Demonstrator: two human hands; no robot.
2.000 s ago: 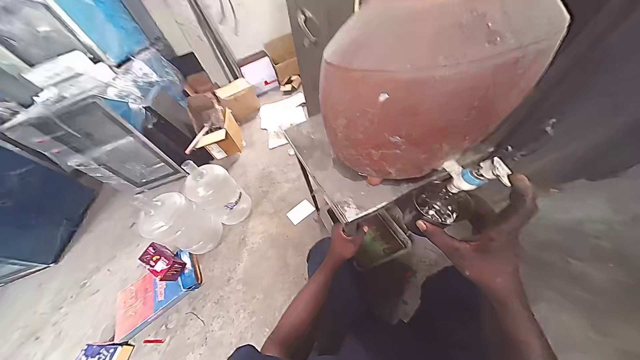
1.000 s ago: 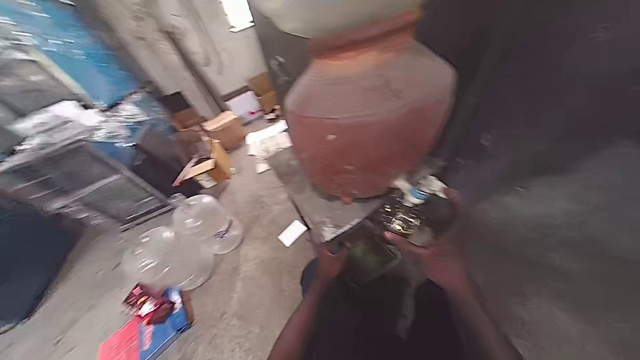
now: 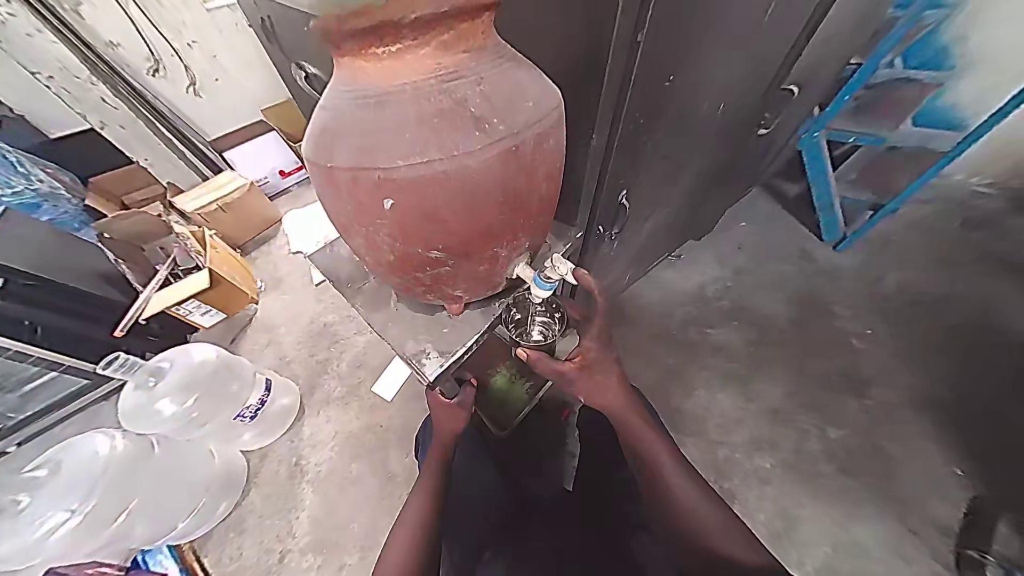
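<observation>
A large red clay water pot [image 3: 440, 176] rests on a metal stand [image 3: 384, 320]. Low on its right side is a white plastic tap [image 3: 552, 274] with a blue ring. Directly beneath the spout, my right hand [image 3: 588, 352] holds a round metal cup [image 3: 534, 320]; its thumb is on the cup's near side and a raised finger reaches the tap's lever. What looks like water runs into the cup. My left hand [image 3: 453, 406] grips the corner of the stand. Below the cup is a dark tray [image 3: 512, 400] with something green in it.
Clear plastic water jugs [image 3: 184, 392] lie on the floor at the left, with open cardboard boxes [image 3: 216, 272] behind them. Dark metal cabinets [image 3: 680, 120] stand behind the pot. A blue metal frame [image 3: 824, 184] is at the upper right. A white paper piece [image 3: 392, 378] lies by the stand.
The view has swung to the right, bringing the blue frame into sight. My right hand stays with the cup under the tap, and my left hand remains at the stand's corner.
</observation>
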